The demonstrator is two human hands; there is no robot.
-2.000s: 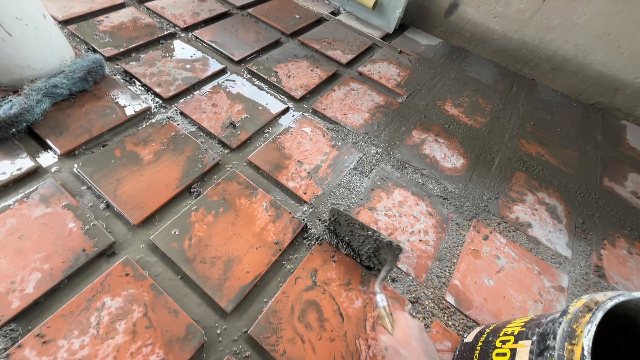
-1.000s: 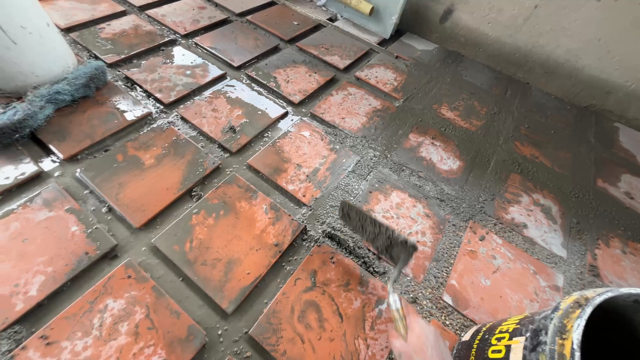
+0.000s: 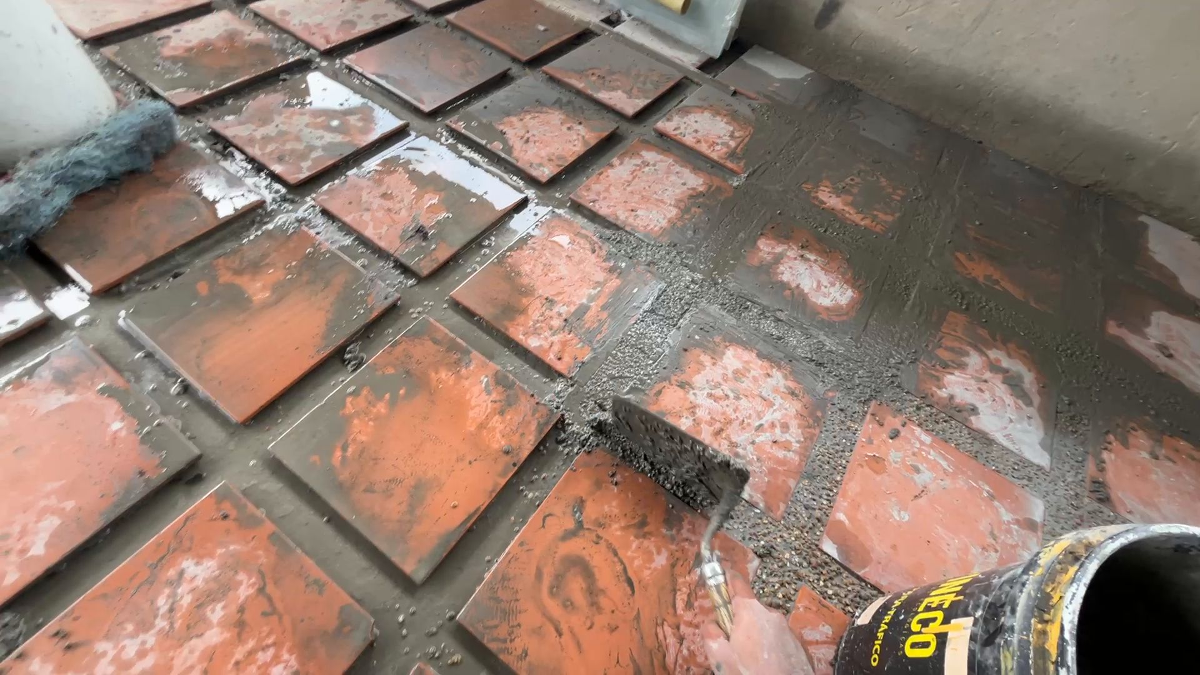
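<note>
My right hand (image 3: 755, 642), partly cut off by the lower edge, grips the handle of a small trowel (image 3: 680, 450). Its mortar-coated blade is tilted on edge over the joint between terracotta tiles. Below the blade lies a smeared orange tile (image 3: 581, 572); above it is a tile with pale blotches (image 3: 741, 412). Grey pebbly mortar (image 3: 647, 347) fills the joints around the blade and to its right. The joints on the left are recessed, with scattered crumbs. My left hand is out of the frame.
A black bucket (image 3: 984, 609) with yellow lettering leans in at the lower right. A white container (image 3: 47, 84) and a blue-grey fibrous cloth (image 3: 84, 173) are at the left. A flat grey board (image 3: 698, 23) stands at the top. A bare wall (image 3: 1012, 84) borders the floor.
The trowel blade tips and shifts along the same joint, and my right hand moves with it while keeping hold of the handle. The bucket, cloth and tiles stay where they were.
</note>
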